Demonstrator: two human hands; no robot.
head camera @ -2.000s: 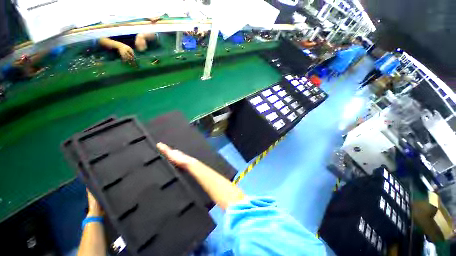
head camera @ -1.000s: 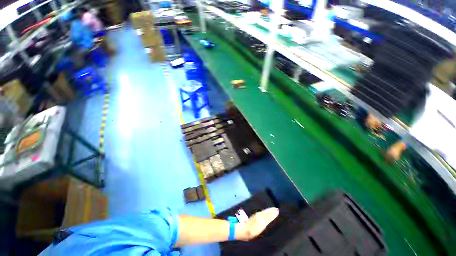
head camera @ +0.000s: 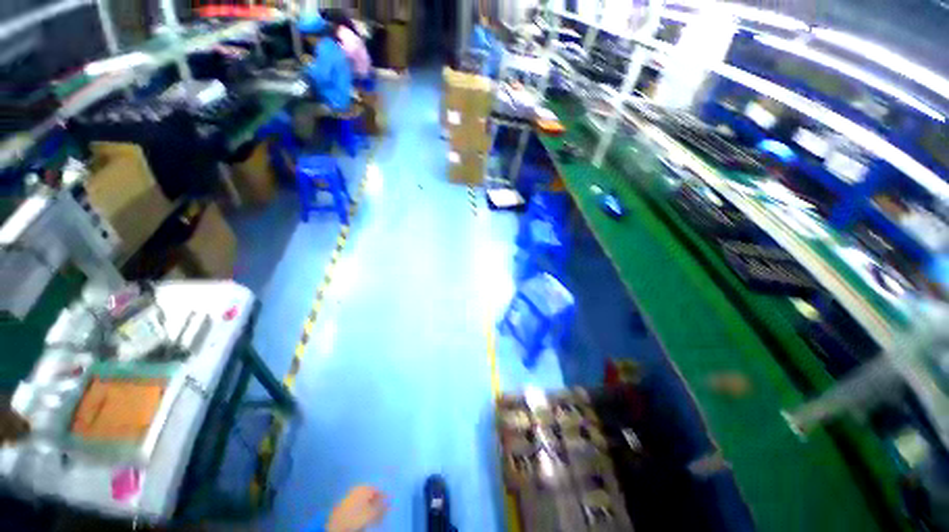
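My left hand is small and blurred at the bottom edge, left of the middle, with a bit of blue sleeve beside it. Nothing shows in it, but its finger shape is unclear. My right hand is not in view. Stacked dark trays with brownish and pale compartments stand on the floor at lower right, beside the green bench. A dark shoe shows at the bottom edge between my left hand and these trays.
Blue stools stand along the green-topped bench at right. Cartons are stacked ahead. A white bench with an orange piece is at left, near another blue stool. A person in blue is farther off.
The view has swung from the bench to along the aisle. The black trays are gone from view. My left hand shows lower and smaller, no longer beside the black trays.
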